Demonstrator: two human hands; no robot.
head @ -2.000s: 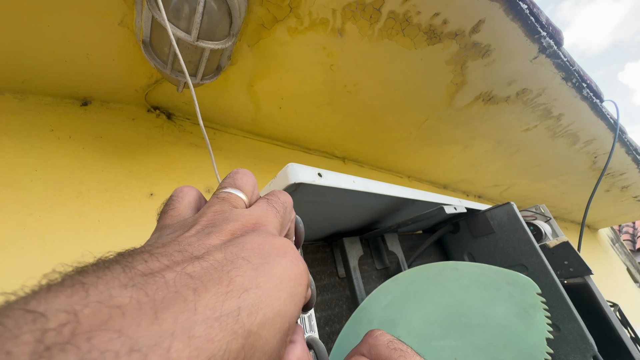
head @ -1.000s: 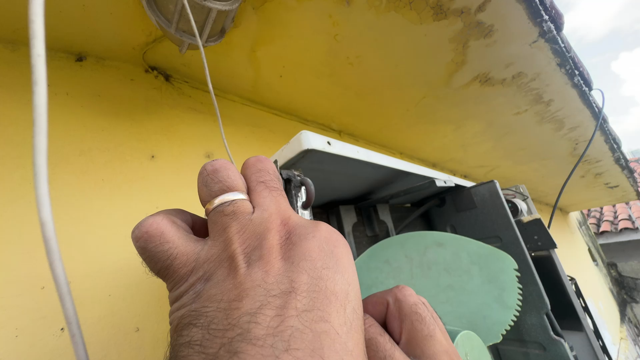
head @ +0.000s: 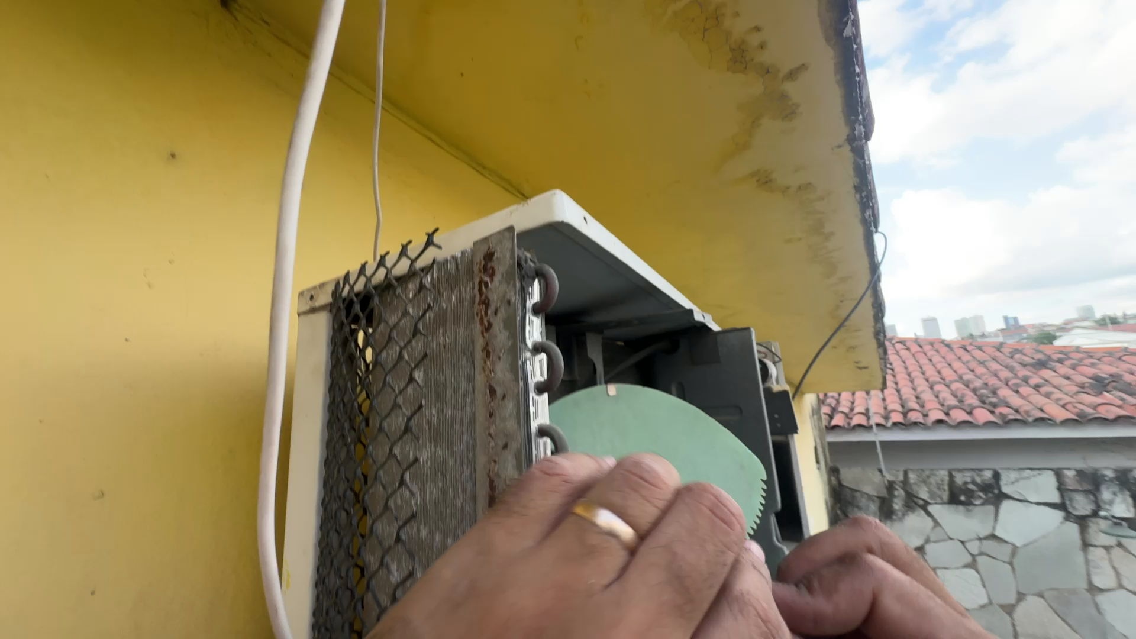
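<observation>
An air-conditioner outdoor unit (head: 568, 222) stands against the yellow wall with its front uncovered. Its finned condenser coil (head: 444, 355) shows copper-type return bends (head: 548, 366) and a rust-spotted metal end plate (head: 493, 355). Inside the casing is a pale green fan blade (head: 657, 435) with a serrated edge. My left hand (head: 612, 550), with a ring, is in front of the blade's lower part, fingers curled; what lies under them is hidden. Lower right, my right hand (head: 870, 577) has bent fingers close to the left fingertips; anything between them cannot be made out.
Black plastic mesh (head: 373, 426) covers part of the coil's left side. A thick white cable (head: 288, 293) and a thinner cord (head: 379, 133) hang nearby. Above is a stained yellow eave (head: 692, 177) with a dark wire (head: 843, 319). A tiled roof (head: 976, 382) and stone wall (head: 1029, 532) stand right.
My left hand has moved down from the coil's upper corner, uncovering the return bends and end plate. My right hand is now right of the blade rather than in front of it. The view has shifted right.
</observation>
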